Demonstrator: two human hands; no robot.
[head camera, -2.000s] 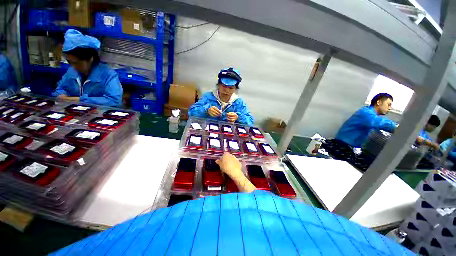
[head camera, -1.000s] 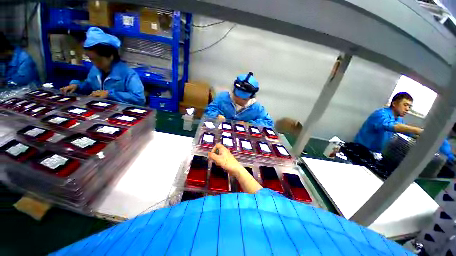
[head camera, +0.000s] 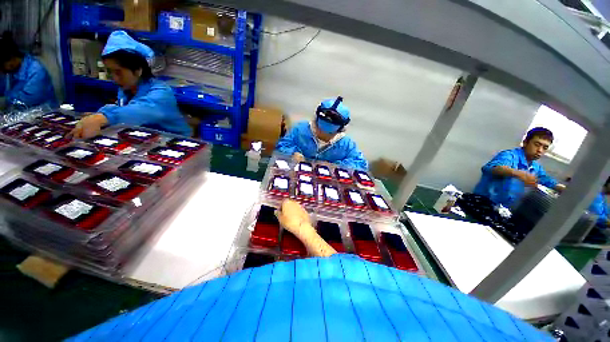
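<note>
One hand is in view. It appears to be my right hand (head camera: 292, 216), bare, reaching in from the blue sleeve. It lies over a phone in the near row of the clear tray (head camera: 242, 234). Its fingertips are hard to make out, and I cannot tell if it holds anything. Red-and-black phones lie in the pockets to its right, such as one phone (head camera: 363, 243), and another phone (head camera: 265, 226) shows just to its left. My left hand is not in view.
Beyond is a tray of phones with white labels (head camera: 330, 194). A tall tray stack (head camera: 100, 247) stands left, with a white board (head camera: 194, 227) beside it. Another white board (head camera: 495, 260) and a slanted metal post (head camera: 542, 220) are right. People in blue smocks sit opposite.
The view has turned to the left since the first frame. My right hand rose to the near row's top edge with fingers pinched, then came down flatter over the phone.
</note>
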